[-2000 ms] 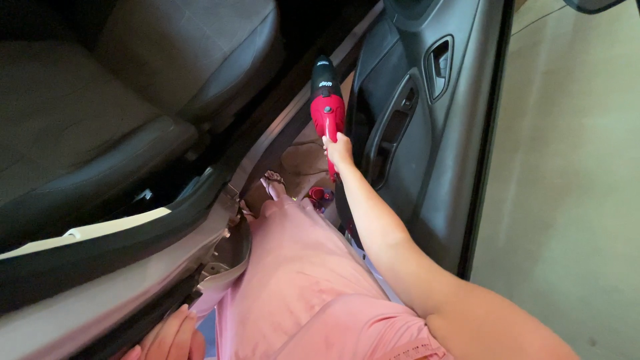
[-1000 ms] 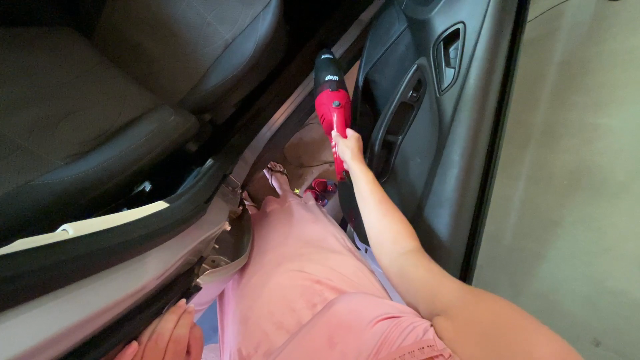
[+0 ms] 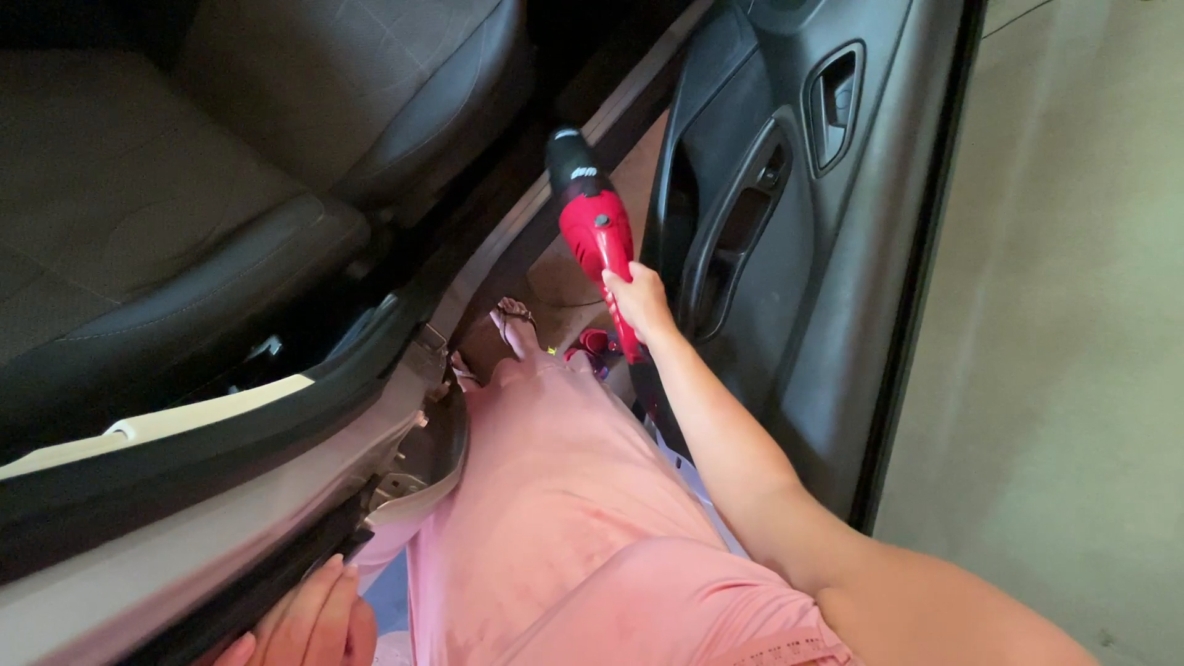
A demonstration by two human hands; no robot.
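Note:
A red and black handheld vacuum cleaner (image 3: 592, 217) is gripped by its red handle in my right hand (image 3: 640, 303). Its black nose points up and slightly left, over the door sill of a car. My left hand (image 3: 310, 622) rests at the lower left against the black trim of the car's body frame (image 3: 250, 578); part of it is cut off by the view's edge, and nothing is seen held in it. The grey and black car seat (image 3: 157, 213) lies left of the vacuum. Whether the vacuum's nose touches anything cannot be told.
The open car door (image 3: 786, 231), with its inner handle (image 3: 837, 109), stands close on the right. Door hinge metal (image 3: 402, 486) shows at lower left. My sandalled foot (image 3: 513, 324) is on the floor, near a red object (image 3: 594, 342). Pale floor (image 3: 1045, 324) extends beyond the door.
My right hand still grips the vacuum, whose nose has tilted further left. My left hand stays at the car's body frame.

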